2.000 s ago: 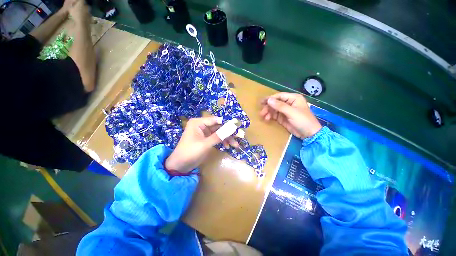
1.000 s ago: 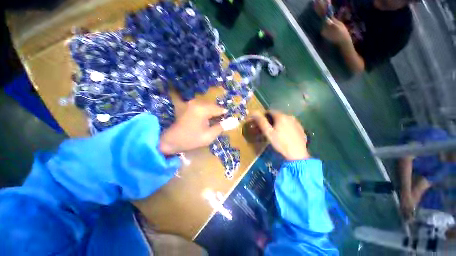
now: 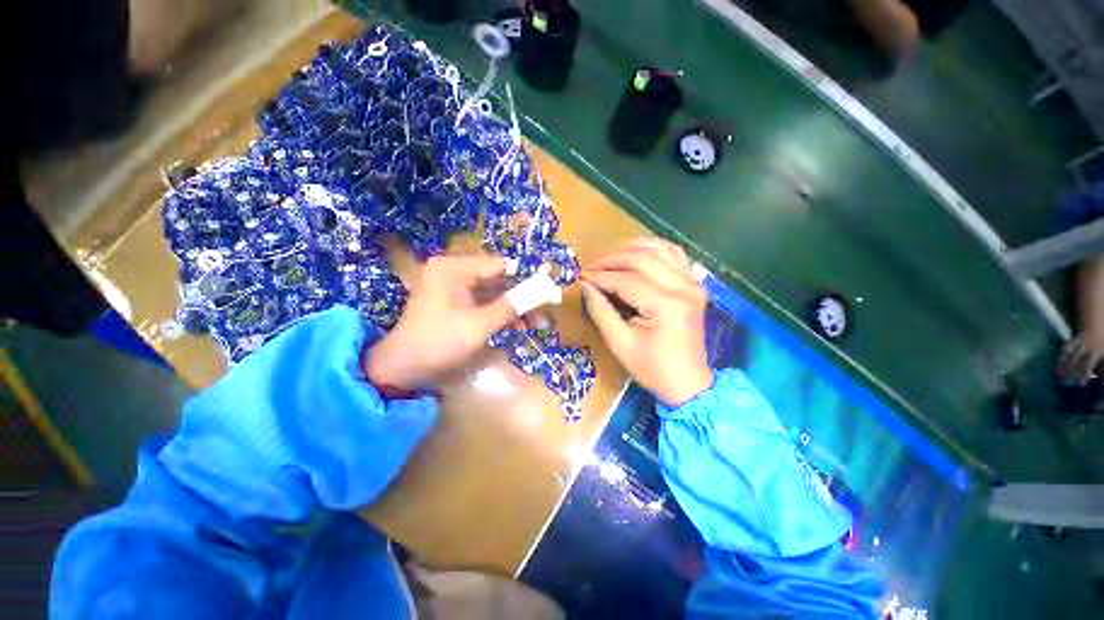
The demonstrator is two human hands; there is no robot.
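My left hand (image 3: 454, 313), with white covering on thumb and fingertip, holds a small blue circuit board (image 3: 562, 262) at its fingertips, near the right edge of the board pile (image 3: 363, 145). My right hand (image 3: 654, 317) has thumb and forefinger pinched together right beside that board; a thin reddish strand seems to show at the fingertips, too small to tell for sure. A small cluster of linked blue boards (image 3: 559, 369) lies just below my left hand on the tan covered board (image 3: 454, 484).
Black housings (image 3: 642, 115) and round black discs with white centres (image 3: 699, 150) stand spaced along the green belt (image 3: 775, 230), which has a pale metal edge (image 3: 896, 145). The glossy printed sheet (image 3: 775, 400) lies under my right arm. Parts of other people show at left, top right and right edge.
Since the blurred earlier frame, my right hand has come from the belt side to meet my left fingertips. The view has turned, and the discs and housings sit at different places.
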